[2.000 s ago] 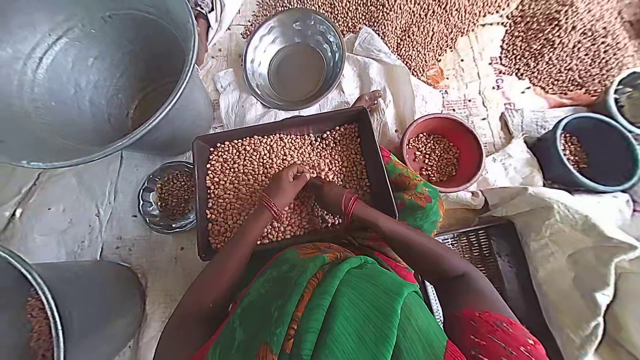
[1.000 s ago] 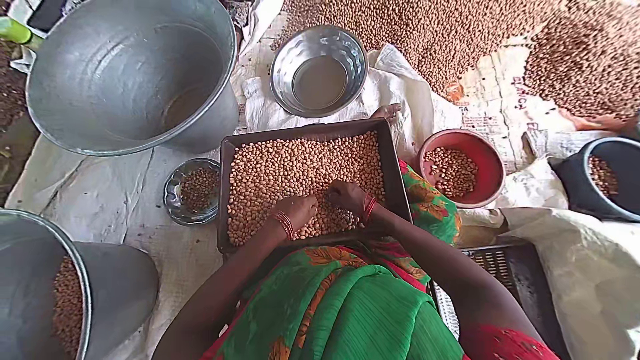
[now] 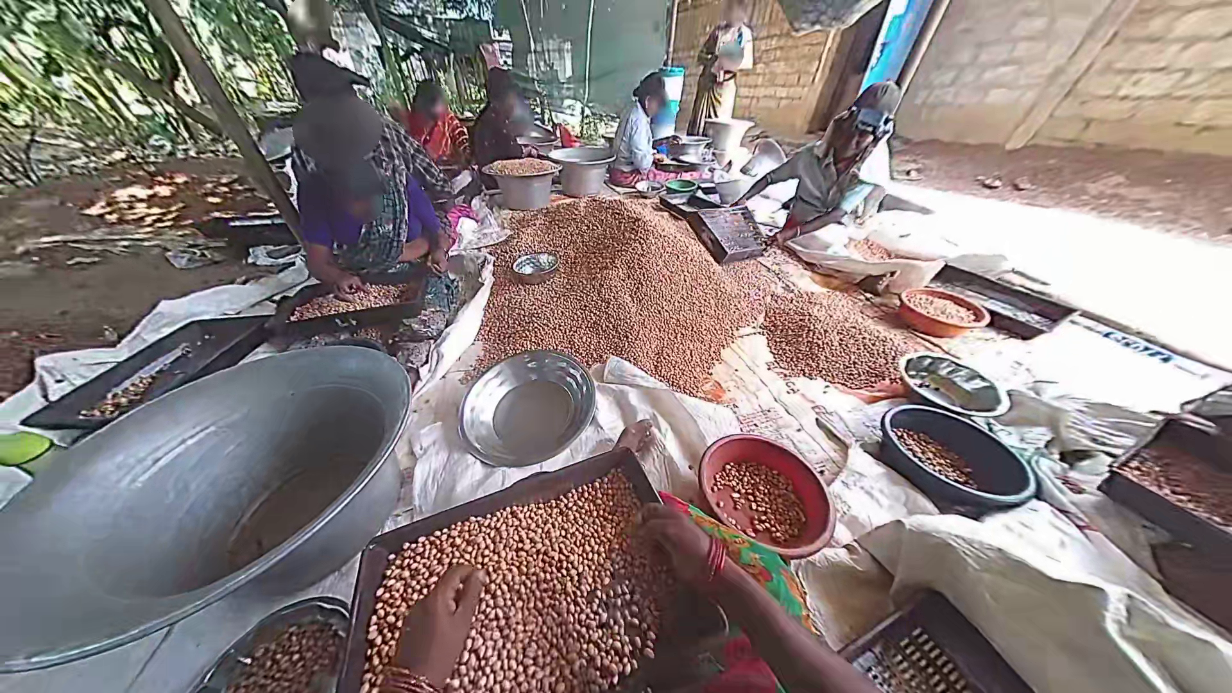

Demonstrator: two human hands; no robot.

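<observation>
A dark rectangular tray (image 3: 616, 467) filled with small round brown nuts or seeds (image 3: 539, 568) lies at my lap. My left hand (image 3: 441, 621) rests on the nuts at the tray's left side; whether it grips any is hidden. My right hand (image 3: 674, 544) is at the tray's right edge, fingers curled, their contents not visible. Just right of the tray stands a red bowl (image 3: 712, 472) partly filled with the nuts. Beyond the tray is a shiny steel bowl (image 3: 529, 409), and at its lower left a small metal dish (image 3: 327, 611) holding darker pieces.
A large metal tub (image 3: 375, 481) stands at the left. Heaps of nuts (image 3: 616, 289) lie ahead on sheets. A dark blue basin (image 3: 1020, 481) and a slotted tray (image 3: 924, 616) are at the right. Co-workers (image 3: 361, 212) sit around the heap, one (image 3: 837, 173) at the far right.
The view has tilted up strongly, bringing the co-workers in. My hands, close together two seconds ago, are now apart, with the right one at the tray's right edge.
</observation>
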